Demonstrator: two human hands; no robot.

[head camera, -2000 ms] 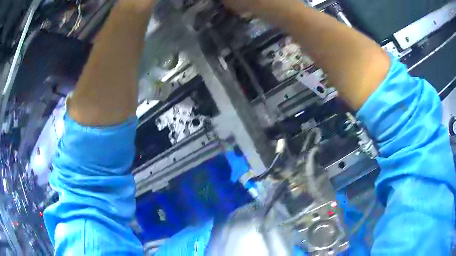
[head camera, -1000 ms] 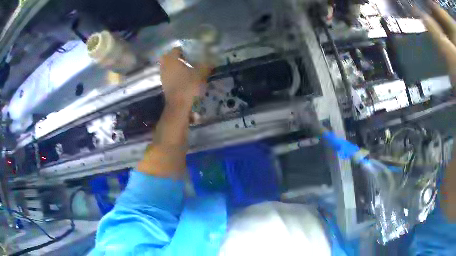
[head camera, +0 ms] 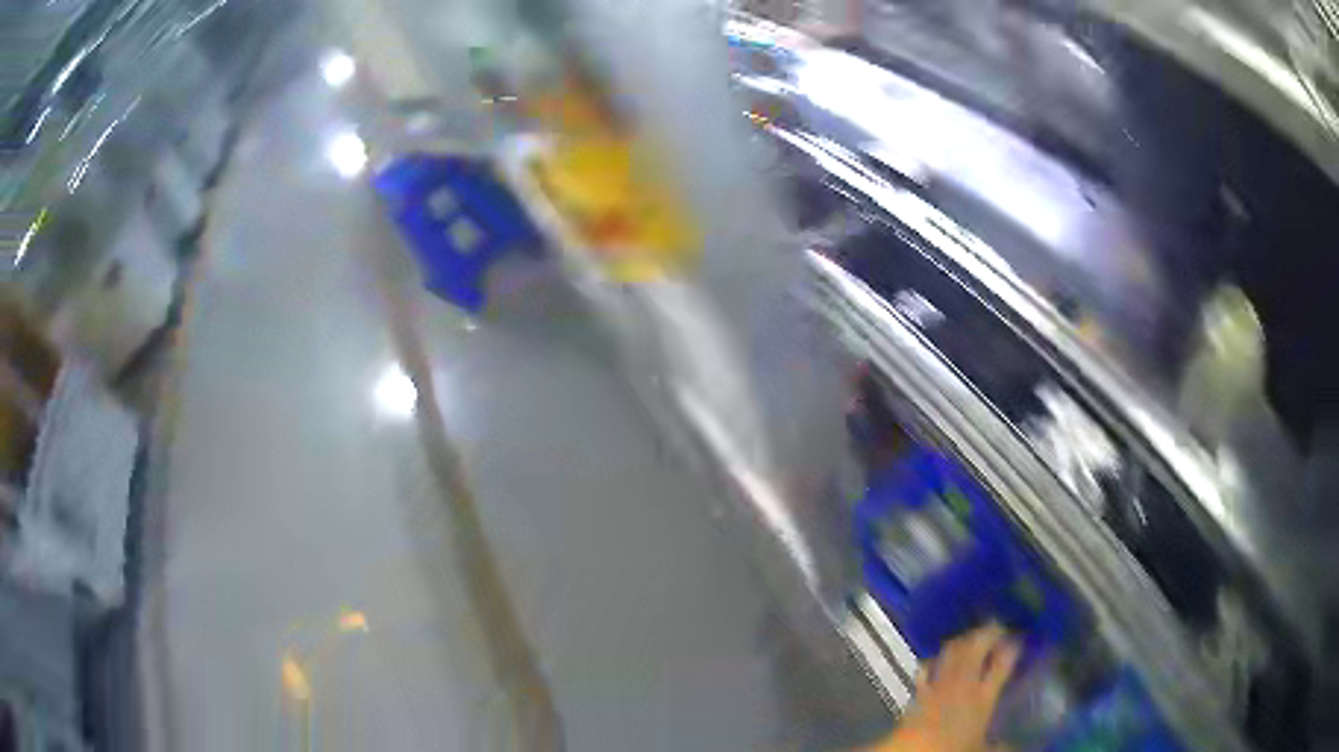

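My left hand (head camera: pixel 962 691) is at the bottom right, blurred and cut off by the lower edge. Its fingers point up at the near side of a blue parts bin (head camera: pixel 955 551) on the machine's edge. Pale things show in the bin, too blurred to name. Whether the fingers grip the bin or only touch it cannot be told. My right hand is not in view. A bit of blue sleeve (head camera: pixel 1123 720) shows at the bottom right.
Conveyor rails (head camera: pixel 1013 500) run diagonally along the right, with blurred silver fixtures between them. A whitish cylinder (head camera: pixel 1231 353) stands at the far right. A grey floor (head camera: pixel 294 514) fills the left and middle. A blue stool (head camera: pixel 455 221) and a yellow object (head camera: pixel 617 206) are farther off.
The view has swung left from the machine to the aisle floor. The hand that was over the rails now is by the blue bin. The right arm has left the picture.
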